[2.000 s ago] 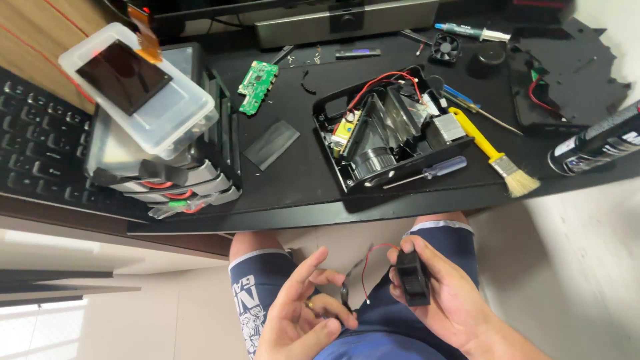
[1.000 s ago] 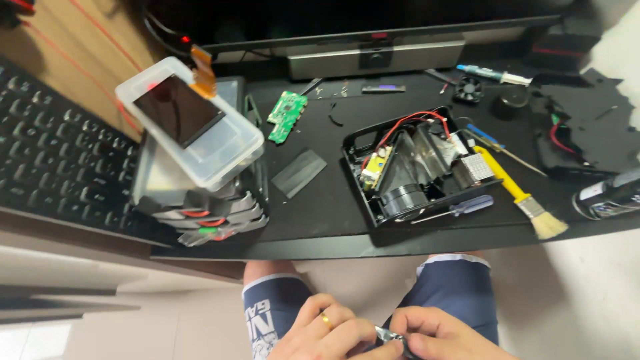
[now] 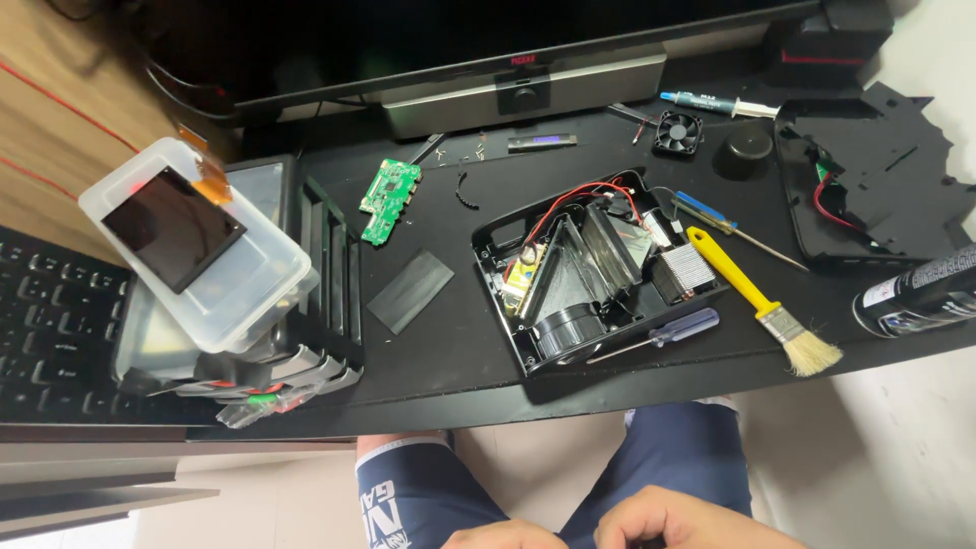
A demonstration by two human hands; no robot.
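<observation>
At the bottom edge, over my lap, are my left hand (image 3: 505,536) and my right hand (image 3: 656,518), close together. The frame cuts off the fingers of both, so whatever they hold is hidden. In front of them on the black desk lies an opened projector housing (image 3: 602,267) with a black lens, red wires and a finned metal heat sink (image 3: 685,271). A clear-handled screwdriver (image 3: 686,326) rests along its near side, and a yellow-handled brush (image 3: 736,271) lies to its right. Behind it is a small black fan (image 3: 678,133).
A green circuit board (image 3: 390,194) and a dark rectangular sheet (image 3: 410,291) lie left of the housing. A plastic box (image 3: 267,282) bearing a dark panel (image 3: 174,229) tops stacked organizers. Rightward are a blue-handled screwdriver (image 3: 705,212), a syringe (image 3: 717,104), a black cover (image 3: 846,175) and a spray can (image 3: 923,293).
Two seconds ago my hands were apart, with a black fan-like part in the right one. They have come together and moved down, mostly out of view.
</observation>
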